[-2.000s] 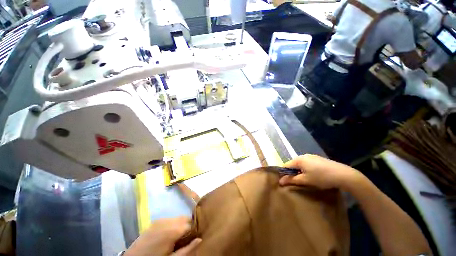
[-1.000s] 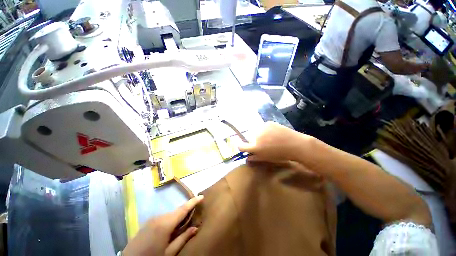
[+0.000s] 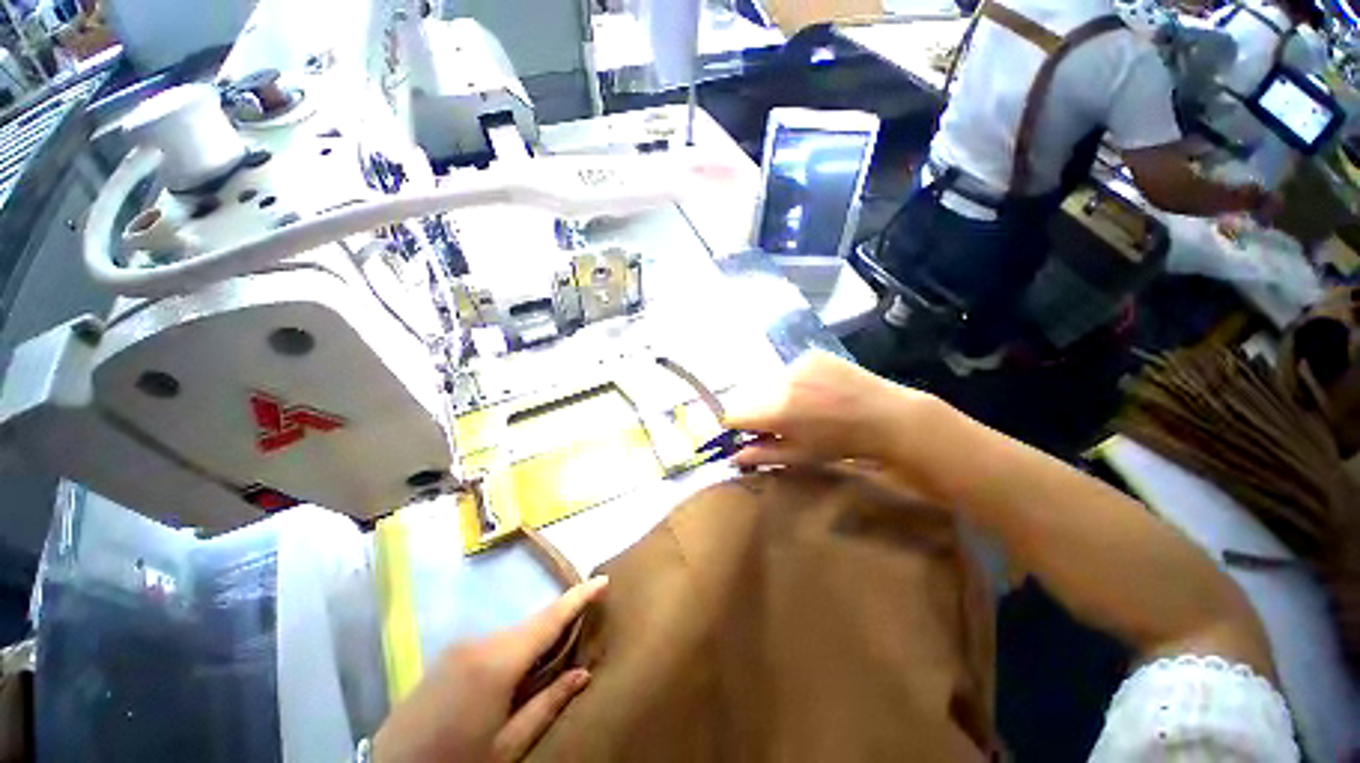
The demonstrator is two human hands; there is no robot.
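Note:
A large brown bag panel (image 3: pixel 776 611) lies over the front of the white machine bed. My left hand (image 3: pixel 485 678) pinches its left edge. My right hand (image 3: pixel 813 425) is at the upper edge, beside the right end of the yellow clamp template (image 3: pixel 574 480), with a small dark tool (image 3: pixel 726 444) at the fingers. A narrow brown strap shows in two parts: one end (image 3: pixel 549 555) runs from the template's left end towards my left hand, the other (image 3: pixel 689 385) curves to my right hand.
The white machine head (image 3: pixel 246 403) stands left of the template. A control tablet (image 3: pixel 814 187) stands behind on the right. A person (image 3: pixel 1029 119) works beyond it. A heap of brown pieces (image 3: pixel 1238 447) lies at the far right.
My right hand has moved left and forward from the panel's right edge to the template's right end, with the dark tool. My left hand has shifted slightly up the panel's edge.

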